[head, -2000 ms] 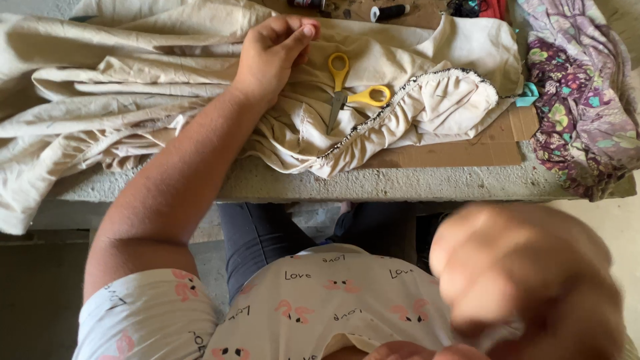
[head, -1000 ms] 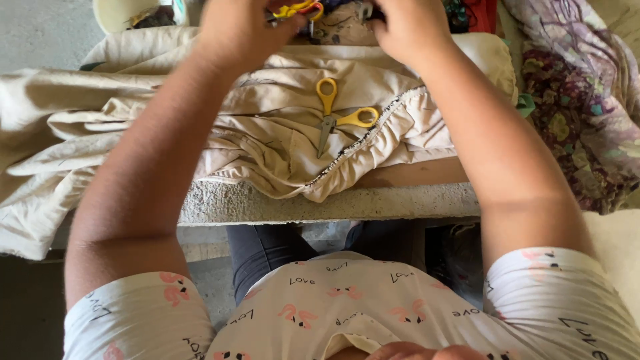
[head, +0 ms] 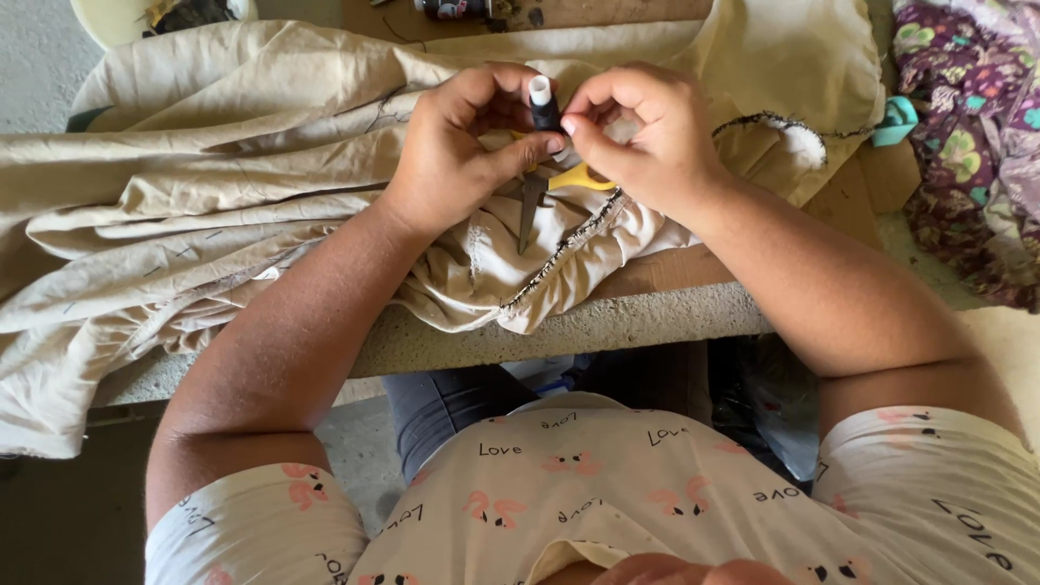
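Note:
My left hand holds a small spool of black thread with a white core end, upright between thumb and fingers. Just right of the spool, my right hand has thumb and index fingertip pinched together; any thread between them is too fine to make out. Below the hands, scissors with yellow handles lie on beige cloth, their handles partly hidden by my hands. Black stitching runs along the gathered edge of the cloth and curves again at the right.
The cloth spreads over cardboard on a rough concrete slab. A dark bottle lies at the far edge, beside a pale bowl at far left. A teal plastic clip and floral purple fabric are at right.
Both hands have come back from the far edge to above the scissors. The black spool is now in my left hand; two seconds ago a similar one lay at the far edge.

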